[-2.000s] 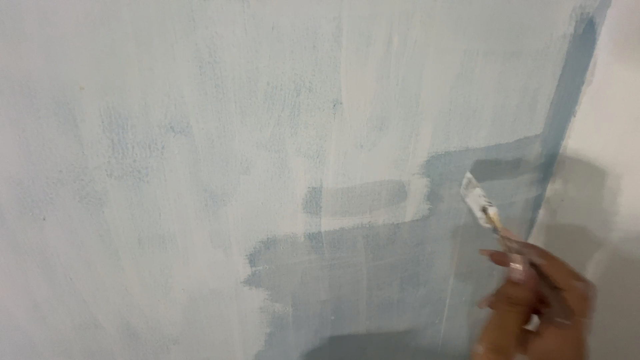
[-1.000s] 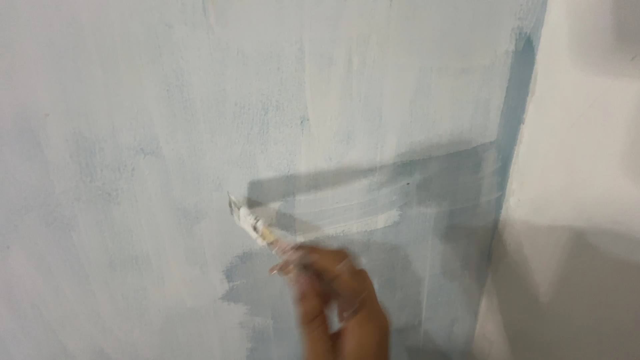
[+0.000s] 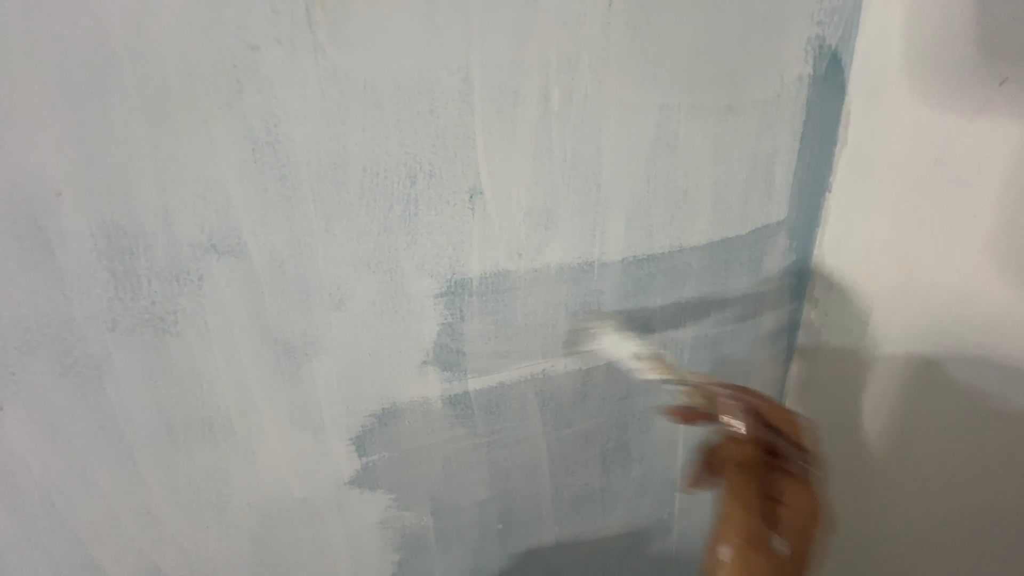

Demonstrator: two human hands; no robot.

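Note:
My right hand (image 3: 756, 464), blurred by motion, is closed around the handle of a small paintbrush (image 3: 640, 352) at the lower right of the view. The brush head carries white paint and points up and to the left. Its tip is at or very near a blue-grey painted wall (image 3: 512, 332); contact is hard to tell through the blur. Pale, streaky paint (image 3: 240, 360) covers the wall's left and upper parts, with ragged edges against the darker blue-grey patch. White flecks show on my fingers. My left hand is out of view.
A strip of darker blue (image 3: 820, 152) runs down the wall's right side, beside an adjoining off-white surface (image 3: 936, 200). Shadows of the hand and brush fall across the blue-grey patch and the off-white surface.
My right hand swept left with the brush, then back to the right. The middle of the patch, paler and wet-looking a second ago, now shows blue-grey with a thin pale line below.

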